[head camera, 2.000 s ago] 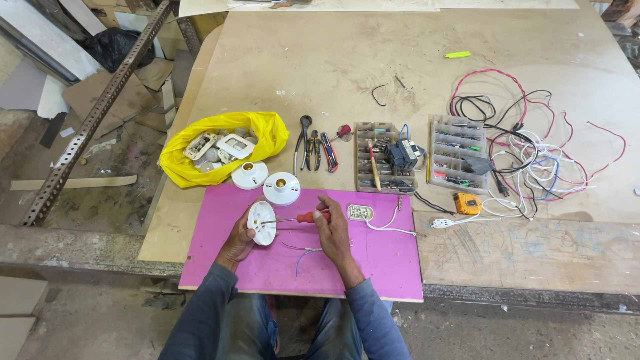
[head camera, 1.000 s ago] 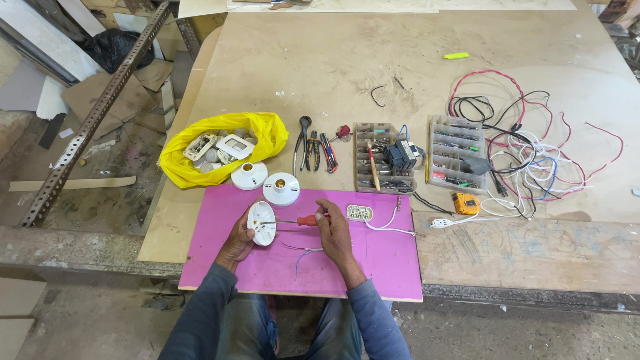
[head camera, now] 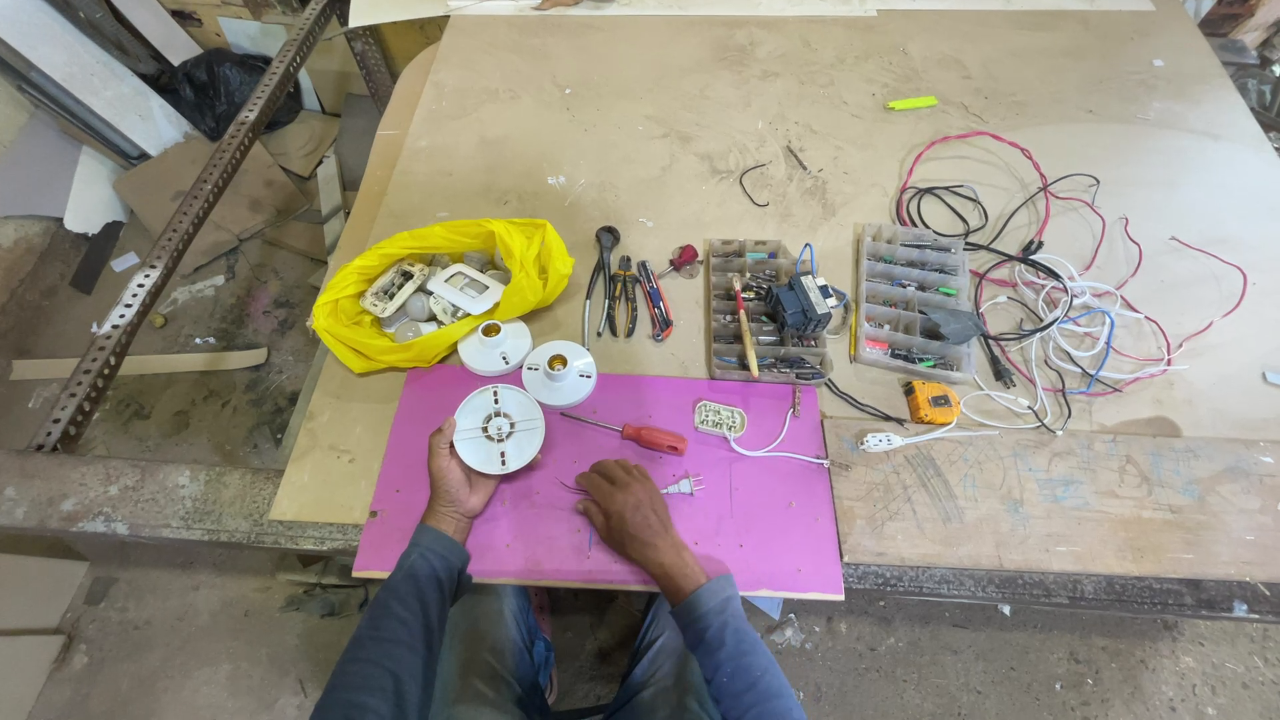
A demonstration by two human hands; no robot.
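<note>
A round white plastic lamp holder (head camera: 499, 429) is in my left hand (head camera: 461, 478), its slotted back facing up. My right hand (head camera: 628, 508) lies low over the pink board (head camera: 760, 530), fingers at some thin wires (head camera: 572, 487); whether they pinch them is hard to tell. A white two-pin plug (head camera: 684, 486) shows just right of that hand. Above it rests a screwdriver with a red handle (head camera: 655, 439). Two more white lamp holders (head camera: 559, 374) sit at the board's upper edge. A small socket body (head camera: 720, 418) with white cable lies further right.
Behind the board stand a yellow bag (head camera: 540, 270) of fittings, pliers (head camera: 623, 297), a utility knife (head camera: 656, 302) and two compartment boxes (head camera: 768, 367) of small parts. To the right are tangled cables (head camera: 1050, 290) and a yellow tape measure (head camera: 932, 402).
The screwdriver has left my right hand and lies on the board. My right hand has moved down to the wires. The held lamp holder has turned to show its back.
</note>
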